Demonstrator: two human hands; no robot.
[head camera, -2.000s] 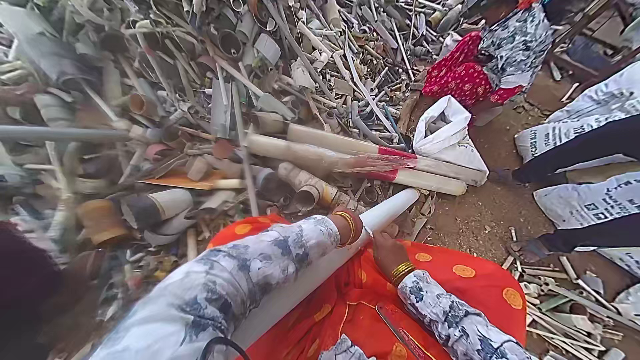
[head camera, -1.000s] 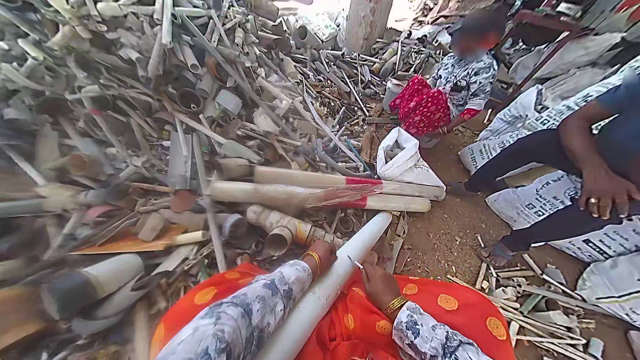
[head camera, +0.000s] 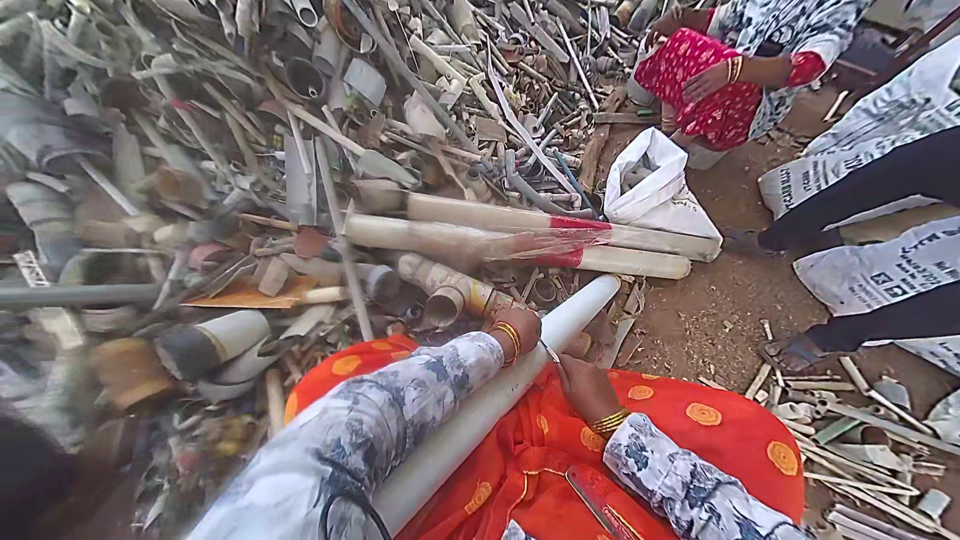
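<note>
A long white plastic pipe (head camera: 480, 420) slants across my lap, over the orange cloth with yellow dots (head camera: 701, 412). My left hand (head camera: 517, 334) rests on the pipe's left side near its far end, its fingers mostly hidden. On the right side, my right hand (head camera: 589, 382) holds a thin metal blade (head camera: 550, 351) whose tip reaches the pipe's surface between the hands. A red-handled tool (head camera: 600, 502) lies on the cloth. Beyond the far end, two cream pipes (head camera: 637, 262) with red bands and clear film lie side by side.
A heap of scrap plastic pipes (head camera: 225, 187) fills the left and far side. An open white sack (head camera: 652, 180) stands beyond the cream pipes. A person in red cloth (head camera: 712, 90) sits farther back; another person's dark-clad legs (head camera: 870, 180) rest over printed sacks (head camera: 885, 262). Cut strips (head camera: 862, 450) lie right.
Both hands stay at the white pipe near its far end. The view has tilted down since a second ago. The seated person's hand now rests on the red cloth.
</note>
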